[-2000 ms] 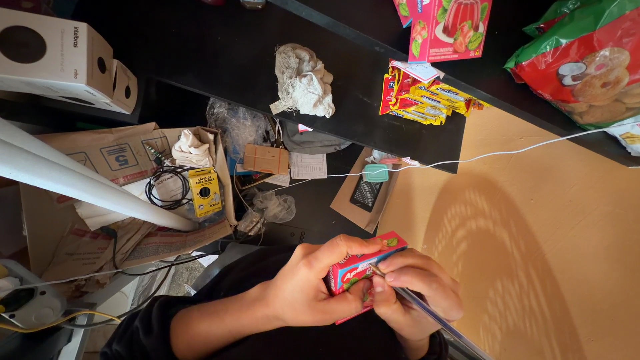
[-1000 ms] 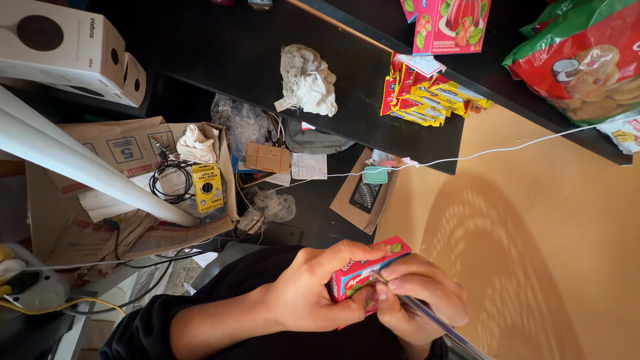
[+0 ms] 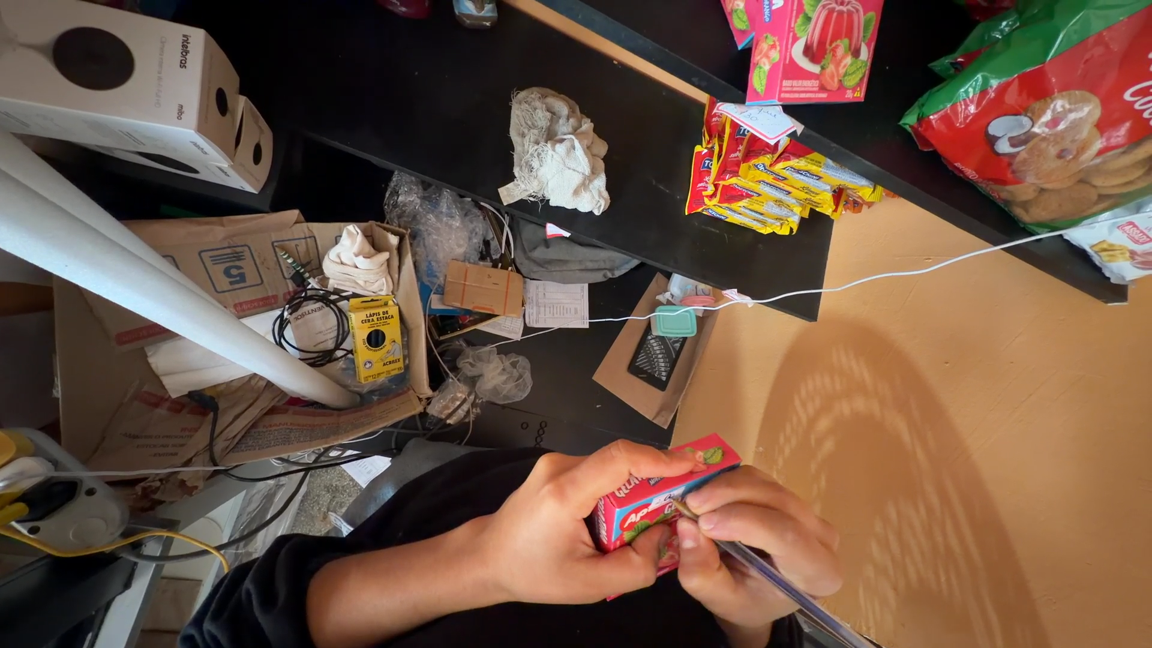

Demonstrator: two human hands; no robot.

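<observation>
My left hand [image 3: 576, 522] grips a small pink and red gelatin dessert box [image 3: 630, 493] between its fingers and thumb, with the box tilted. My right hand [image 3: 765, 540] pinches a slim pen-like tool [image 3: 783, 585] with a shiny, see-through shaft, which runs down toward the lower right. Its narrow tip is at the printed face of the box. The fingers of both hands are close together at the box and cover part of it. Whether the tip touches the card cannot be told.
Black shelves hold a crumpled cloth [image 3: 558, 148], yellow-red snack packets [image 3: 765, 180], more gelatin boxes [image 3: 814, 49] and a cookie bag [image 3: 1053, 135]. A white cord [image 3: 846, 287] crosses above my hands. Left are a cardboard box [image 3: 108, 378] of cables, a white pole [image 3: 171, 279] and white camera boxes [image 3: 117, 81].
The box in my left hand has tilted slightly. Both hands keep hold of the same things.
</observation>
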